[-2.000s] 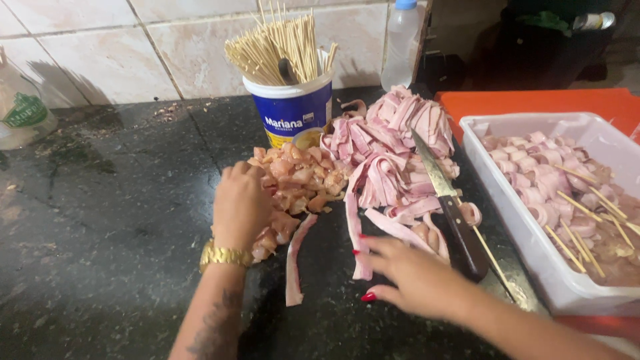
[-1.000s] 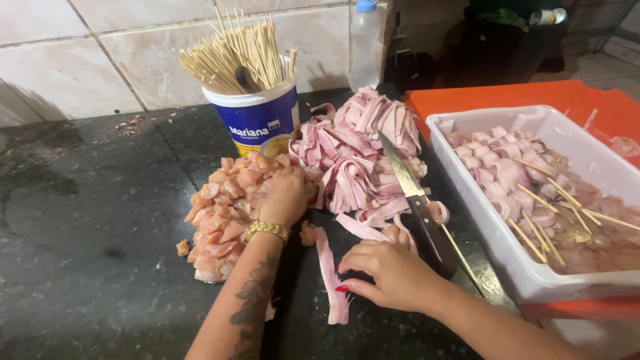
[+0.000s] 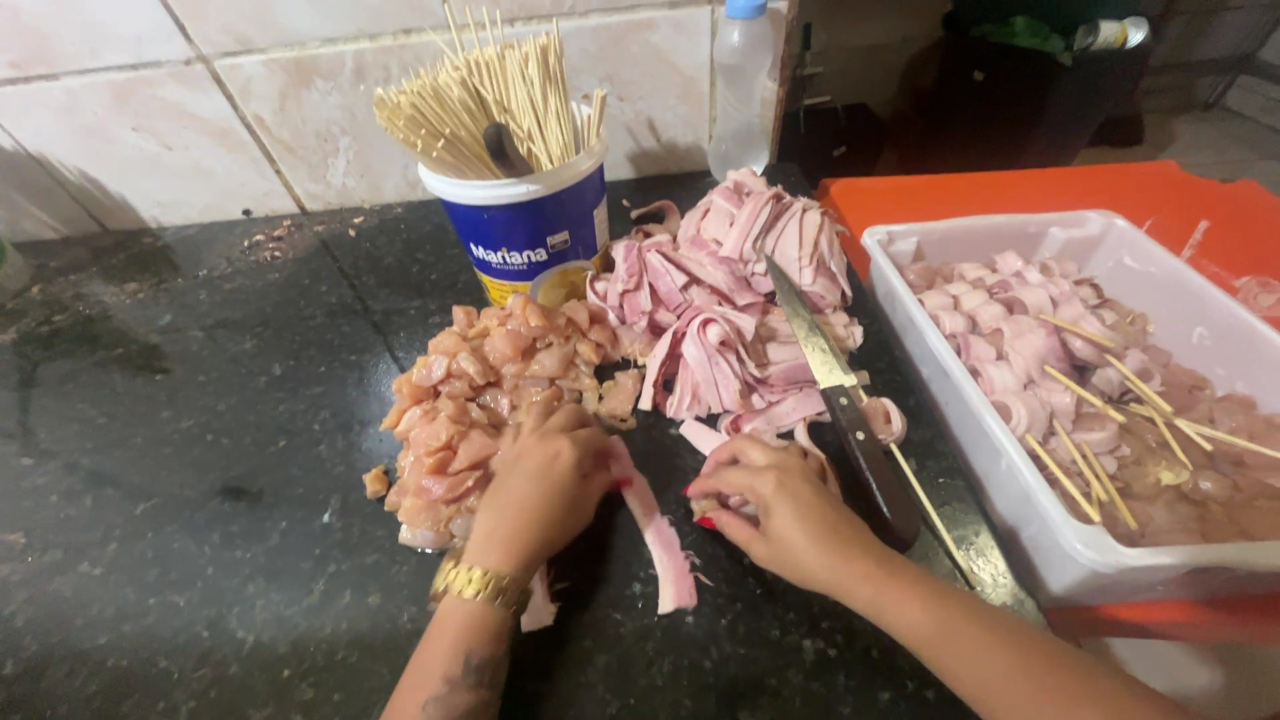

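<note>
My left hand point(image 3: 550, 485), with a gold-coloured watch at the wrist, touches the near right side of a heap of diced raw chicken point(image 3: 470, 400). A pale bacon strip point(image 3: 660, 555) runs from its fingertips toward me. My right hand point(image 3: 770, 505) pinches a small piece of meat, largely hidden by the fingers. Just behind it lies a pile of bacon strips point(image 3: 740, 290). A knife with a dark handle point(image 3: 845, 415) rests across the pile's right side, beside a wooden skewer point(image 3: 930, 515) that bears a rolled strip.
A blue tub point(image 3: 540, 235) of wooden skewers point(image 3: 490, 105) stands behind the chicken, with a plastic bottle point(image 3: 742, 90) near the wall. At right, a white plastic bin point(image 3: 1010, 530) of skewered bacon rolls point(image 3: 1020, 330) sits on an orange board point(image 3: 1050, 185).
My left hand has gone from the back of the chicken heap to its near side, at a bacon strip. My right hand's fingers have closed on a small piece.
</note>
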